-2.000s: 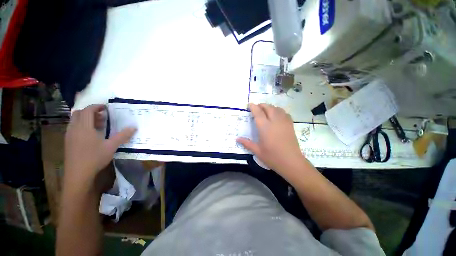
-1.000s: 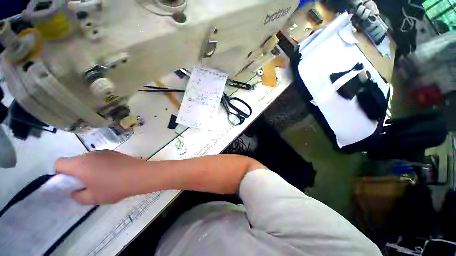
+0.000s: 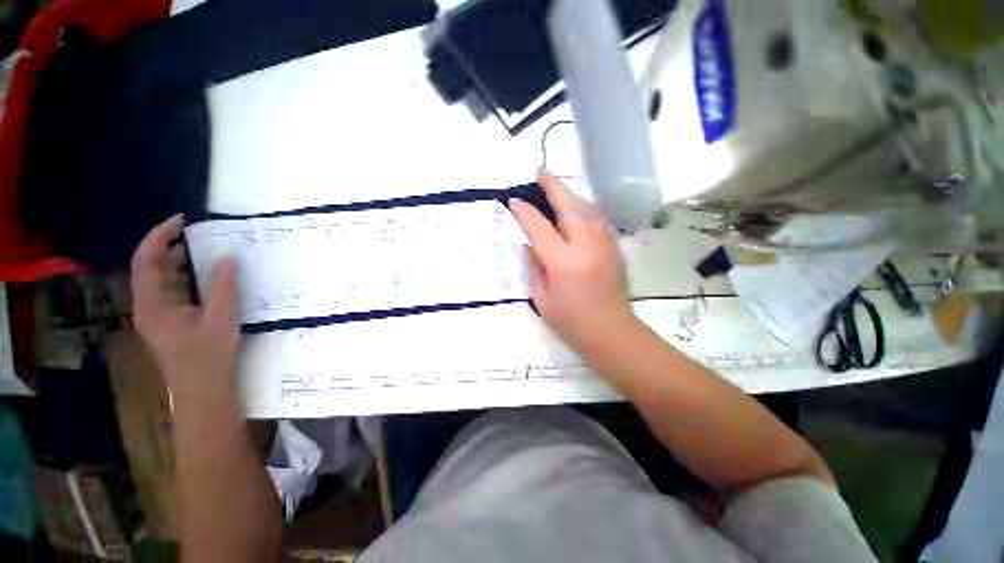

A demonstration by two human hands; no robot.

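Note:
A white paper pattern (image 3: pixel 363 260) with printed or written lines lies on a long black cut panel (image 3: pixel 385 317), whose edges show above and below it. My left hand (image 3: pixel 189 284) holds the left end, with the thumb on top of the paper and the fingers at the edge. My right hand (image 3: pixel 567 255) is at the right end, with fingertips on the black panel's upper right corner and on the paper's edge. Whatever is under the right palm is hidden.
The sewing machine head (image 3: pixel 804 121) and white lamp (image 3: pixel 608 121) stand at upper right. Black pieces (image 3: pixel 495 55) lie behind. Black cloth (image 3: pixel 116 143) fills a red basket (image 3: pixel 15 220) at left. A paper note (image 3: pixel 809 280) and shears (image 3: pixel 850 332) lie right. A ruler scale (image 3: pixel 440 379) runs along the front.
The view has swung back from the right side to the front. Compared with the earliest frame, the panel and pattern lie further from the table's front edge, baring the ruler scale.

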